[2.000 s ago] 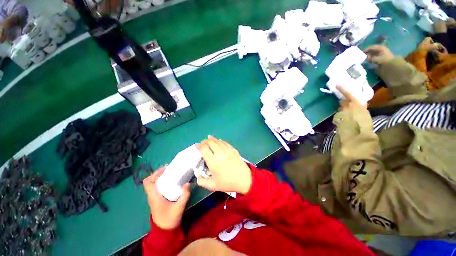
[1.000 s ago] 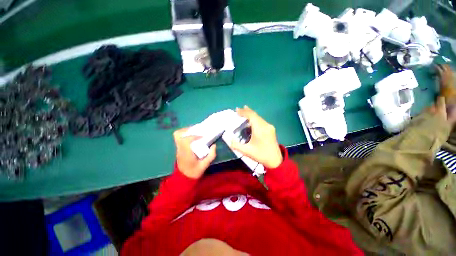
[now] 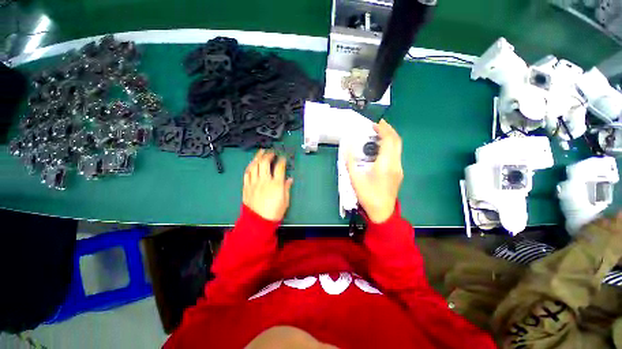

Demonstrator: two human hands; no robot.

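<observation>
A white camera housing (image 3: 331,123) with a dark round lens lies on the green bench in front of me. My right hand (image 3: 378,174) holds it from the right side, fingers beside the lens. Dark wires hang from its lower end. My left hand (image 3: 267,185) is on the bench to the left of the housing, its fingertips at a dark flat plate (image 3: 285,158), mostly covered. I cannot tell whether the fingers grip it. The black plate heap (image 3: 239,102) lies just beyond my left hand.
The black electric screwdriver (image 3: 397,48) hangs over the silver-grey screw feeder (image 3: 349,51) behind the housing. A heap of lens modules (image 3: 89,109) lies far left. Part-assembled white cameras (image 3: 508,178) stand on the right. A neighbour's tan sleeve (image 3: 586,272) is at the lower right.
The view has shifted left. The housing has gone from both hands to the bench under my right hand. My left hand has let go of it and moved to the dark plate.
</observation>
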